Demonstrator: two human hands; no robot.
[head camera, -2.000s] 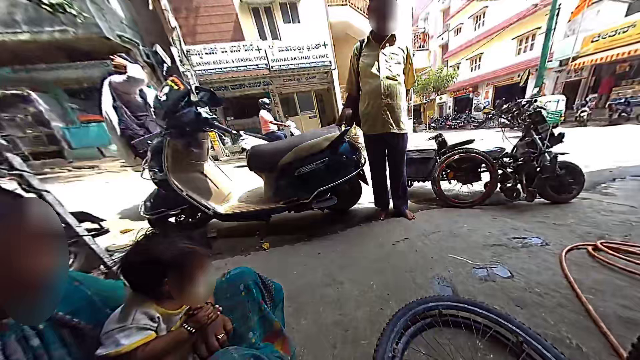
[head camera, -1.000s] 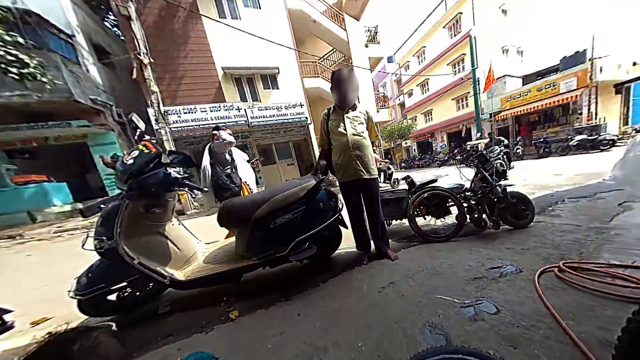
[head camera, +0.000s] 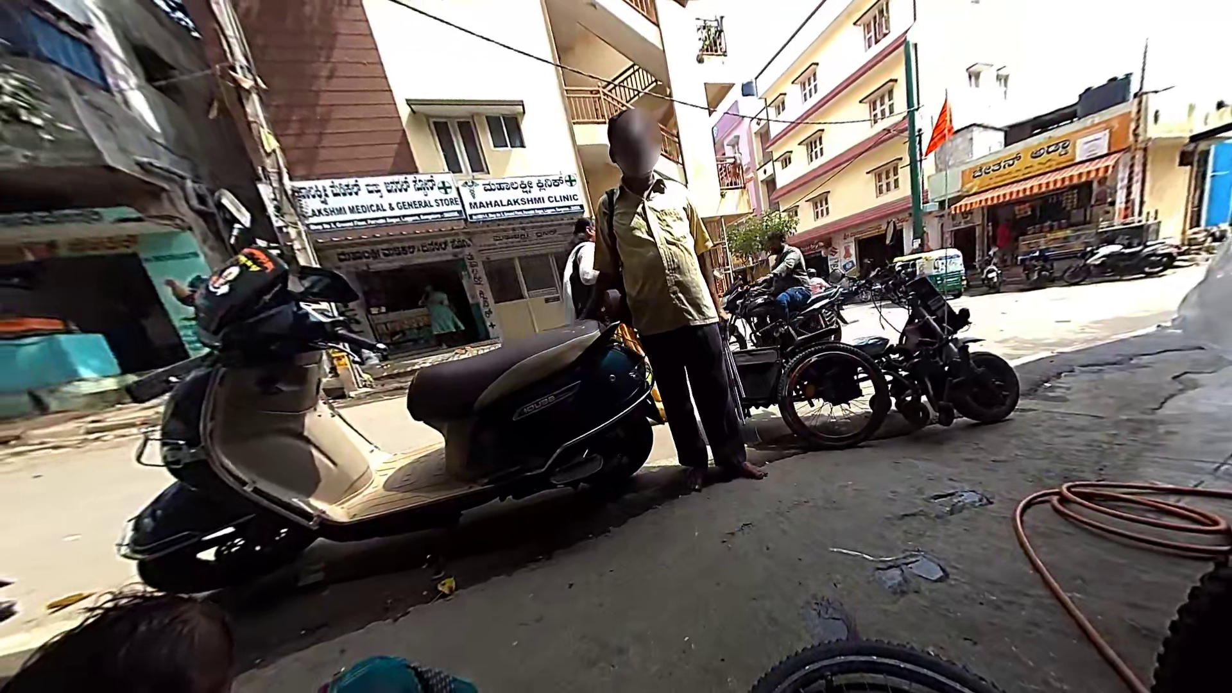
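Note:
Neither my left hand nor my right hand shows in the head view. A bicycle wheel with a knobby tyre (head camera: 866, 664) lies at the bottom edge, only its upper rim visible. Part of another knobby tyre (head camera: 1193, 626) stands at the lower right corner. Between that tyre and the road, an orange-brown hose (head camera: 1039, 539) lies coiled on the grey pavement. At the bottom left are the top of a dark-haired head (head camera: 144, 645) and a bit of teal cloth (head camera: 385, 677).
A dark scooter (head camera: 539, 404) with a helmet (head camera: 241, 289) on its front is parked at the kerb. Beside its rear stands a barefoot person (head camera: 664, 260). A wheelchair (head camera: 833, 395) with a motorised front unit (head camera: 948, 356) stands to the right. Riders and shops are beyond.
The view has swung up and away from the seated people and the wheel. A rider on a motorcycle now shows behind the standing person. The pedestrian in white has moved right, behind the scooter.

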